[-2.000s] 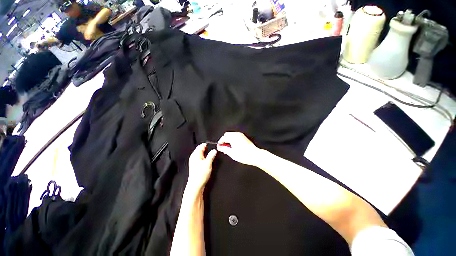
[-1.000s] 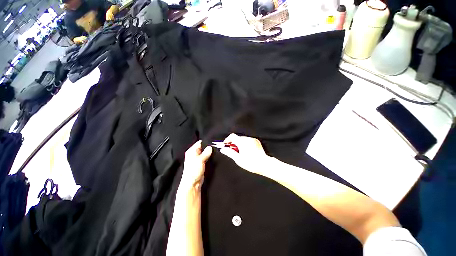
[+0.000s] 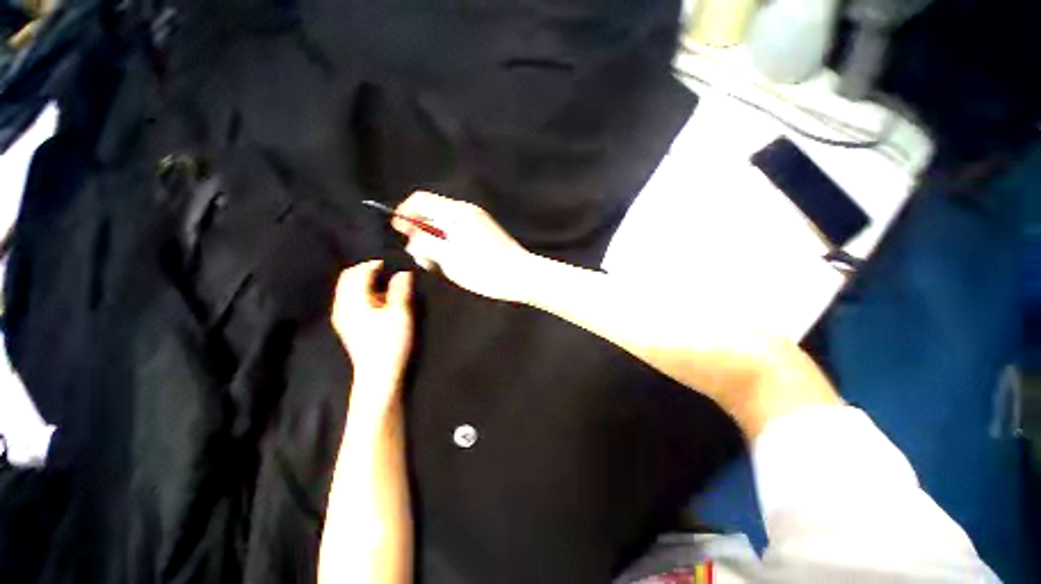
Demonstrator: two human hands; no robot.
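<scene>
A black jacket (image 3: 514, 376) is spread across the table under both hands. A single round button (image 3: 465, 436) shines white on its lower front. My right hand (image 3: 462, 245) holds thread snips (image 3: 402, 217) with a red grip, their thin blades pointing left just above the cloth. My left hand (image 3: 374, 308) is on the jacket below the snips, thumb and fingers bent; a gap shows between the tips, and whether they pinch any cloth cannot be told. The picture is somewhat blurred.
A dark smartphone (image 3: 810, 191) lies on the white table (image 3: 699, 217) at the right. A cord (image 3: 788, 118) and pale bottle-shaped bodies (image 3: 790, 46) are behind it. A hanger hook (image 3: 183, 168) shows on dark clothing at the left. Blue floor (image 3: 925, 331) shows at the right.
The view has tilted down and shifted right. My right hand with the snips has moved up and away from my left hand, and the snips are turned more diagonally.
</scene>
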